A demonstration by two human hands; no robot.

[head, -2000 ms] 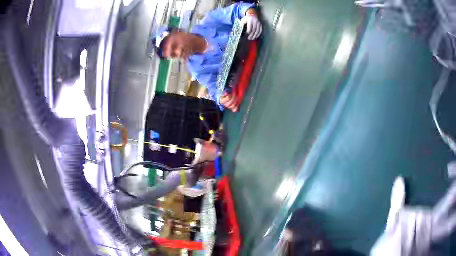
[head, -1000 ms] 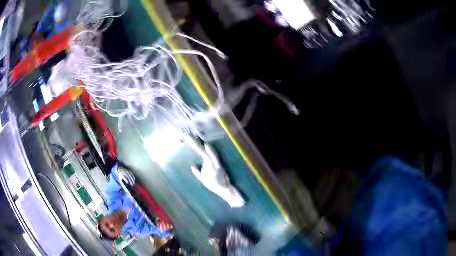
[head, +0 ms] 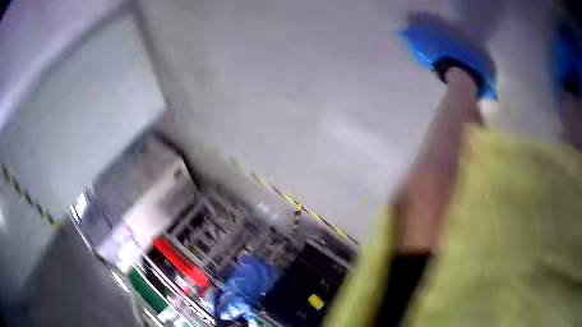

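Note:
Neither of my hands is in view. The frame is blurred and tilted. Nearest in front is pale grey floor (head: pixel 274 96). At the right, a bare lower leg (head: pixel 434 166) ends in a blue shoe cover (head: pixel 450 48) with a dark band at the ankle. A second blue cover (head: pixel 568 54) is cut off by the right edge. Yellow cloth (head: pixel 504 236) fills the lower right, with a black garment (head: pixel 402 281) beside the leg.
A person in blue (head: pixel 252 281) is at the bottom, beside a dark box-like block (head: pixel 303 287) with a yellow label. A red strip (head: pixel 180 262) and blurred racks lie left of them. Yellow-black floor tape (head: pixel 319 220) runs nearby. A large pale panel (head: pixel 83 96) is at upper left.
The view has swung from the green bench, with its white cables and workers, to the floor, a leg and yellow cloth. The pale gloved hand seen earlier is out of view.

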